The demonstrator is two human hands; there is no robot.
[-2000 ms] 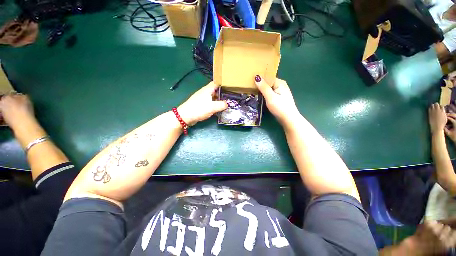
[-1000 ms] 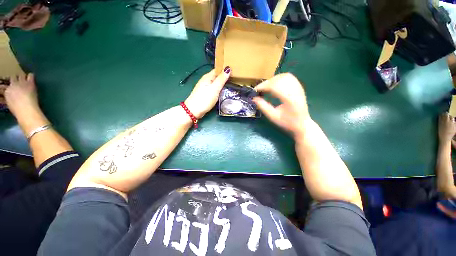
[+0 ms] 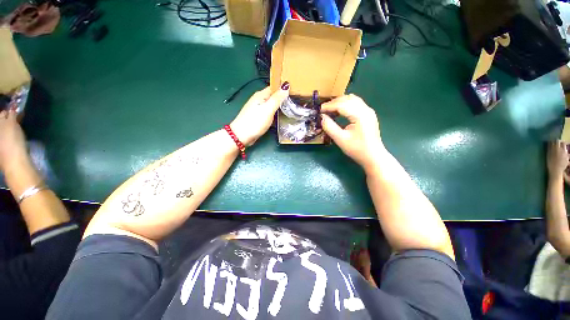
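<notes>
An open retail box [image 3: 302,142] lies on the green bench in front of me, its brown box lid [image 3: 315,57] standing up at the back. Shiny clear accessory bags [image 3: 296,129] lie inside. My left hand [image 3: 257,116] grips the box's left side, thumb against the lid's lower left. My right hand [image 3: 355,128] is at the box's right side and pinches a small black part [image 3: 317,107] between thumb and fingers, upright over the box. The part's lower end is hard to make out against the bags.
Behind the lid are a blue parts bin [image 3: 329,11], a brown carton [image 3: 247,17] and loose black wires [image 3: 199,11]. At the right are another open retail box [image 3: 485,94] and a black equipment case [image 3: 516,37]. Other people's hands work at both sides. A brown cloth [image 3: 34,17] lies far left.
My left hand moved from the box's inside to its left edge. My right hand left the lid and took hold of the black part, which now stands upright.
</notes>
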